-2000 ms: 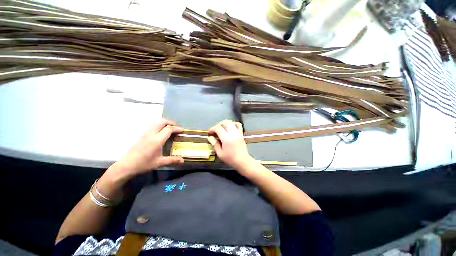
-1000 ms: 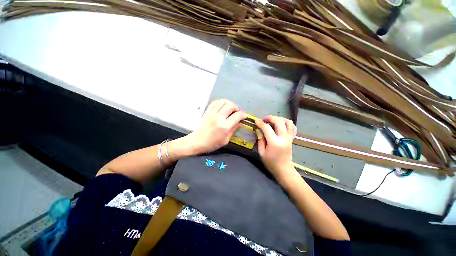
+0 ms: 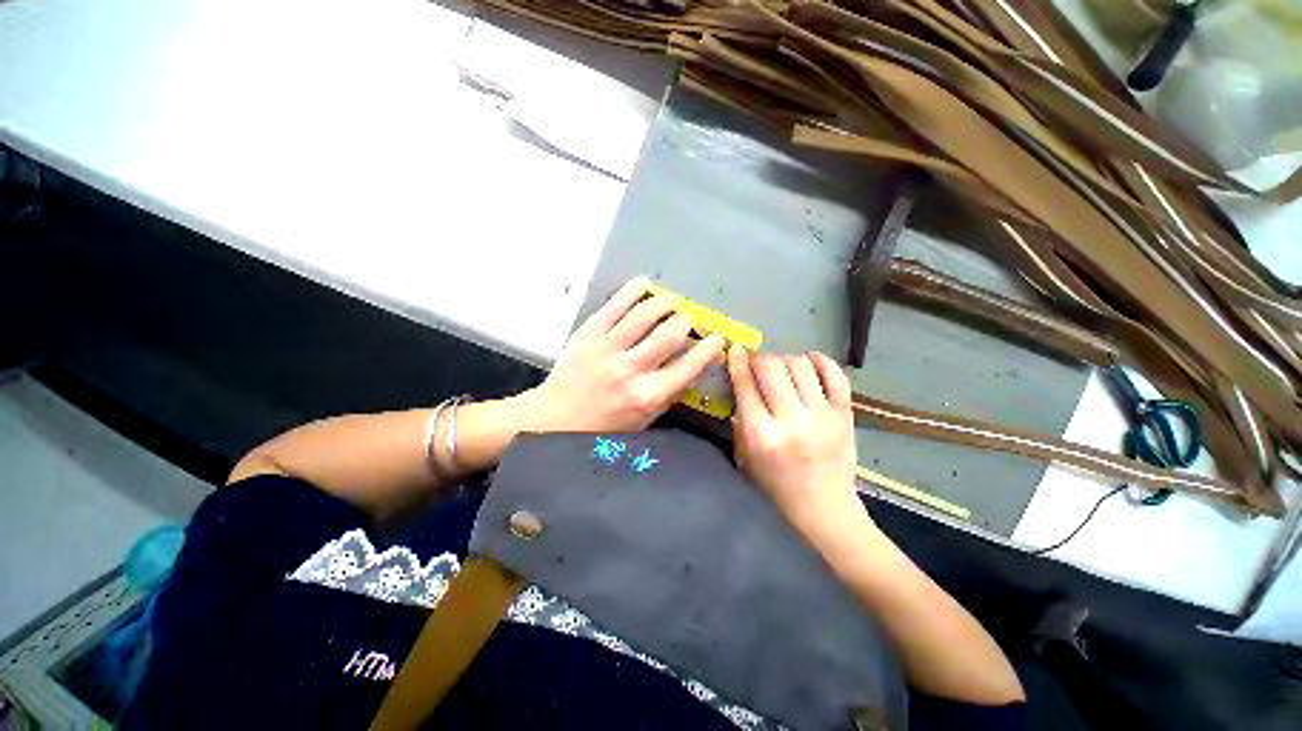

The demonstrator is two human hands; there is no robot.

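Note:
A brown leather strap with a pale line runs from under my right hand to the right. My right hand holds the strap's end at the yellow jig, fingertips pressed down. My left hand lies on the jig's left part, its fingertips close to the right ones. The yellow jig sits at the near edge of the grey board. The strap's end is hidden under the fingers.
A hammer lies on the board behind my right hand. A large strap pile lies behind it. Teal-handled scissors are at the right. A thin yellow strip lies on the near edge. A thin greyish piece lies on the white table.
The view has turned and shifted, so the board looks tilted. My hands have moved close together over the jig, and my left fingers now reach further over it. The strap's pale line shows less.

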